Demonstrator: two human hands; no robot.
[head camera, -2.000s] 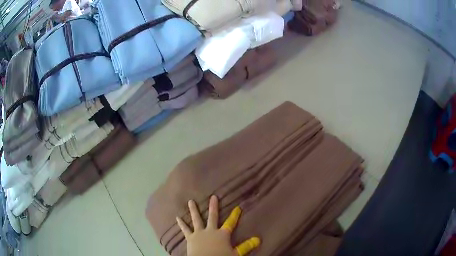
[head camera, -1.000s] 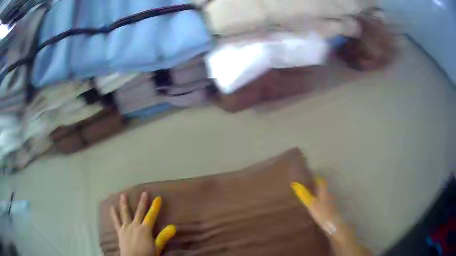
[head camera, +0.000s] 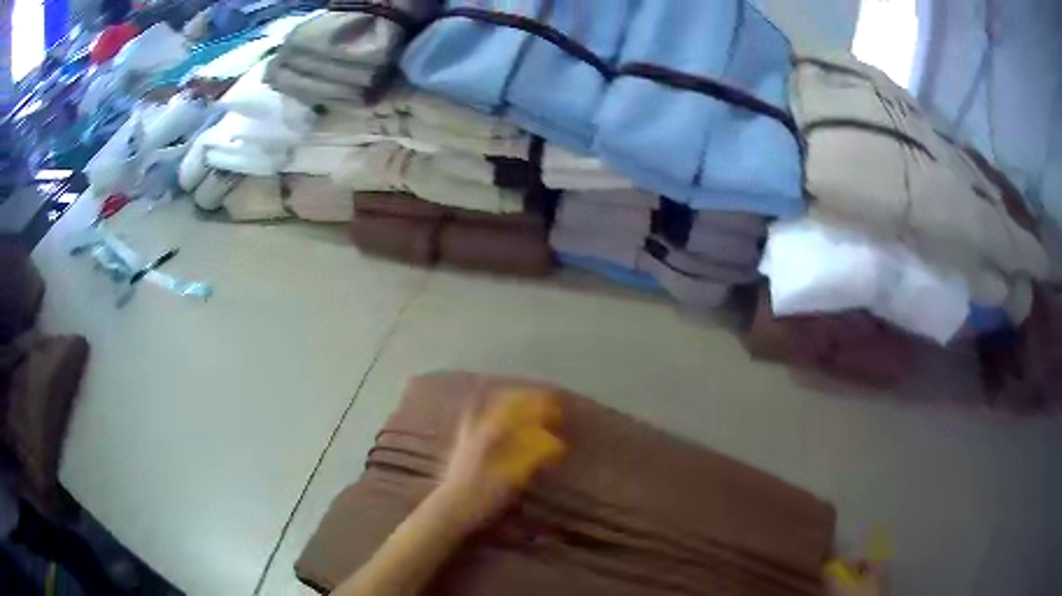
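Note:
A folded brown curtain (head camera: 687, 489) lies on the pale table, with layered folds along its near part. My left hand (head camera: 495, 448) is over its left half, fingers bunched and blurred, with yellow finger cots. Whether it pinches cloth cannot be told. My right hand (head camera: 859, 573) is at the curtain's right end, low in the picture and partly cut off, with yellow-covered fingertips at the edge. Whether it grips the cloth cannot be told.
Strapped light-blue bundles (head camera: 699, 99), beige bundles (head camera: 856, 151) and brown bundles (head camera: 483, 239) are stacked along the table's back. A white bundle (head camera: 839, 274) lies among them. A pale-blue crumpled strip (head camera: 146, 274) with a thin black stick lies at left. Brown cloth (head camera: 47, 396) is beyond the left edge.
The view has swung left, showing more of the table's left end. My left hand has gone from spread flat on the curtain to bunched over it. My right hand remains at the right end.

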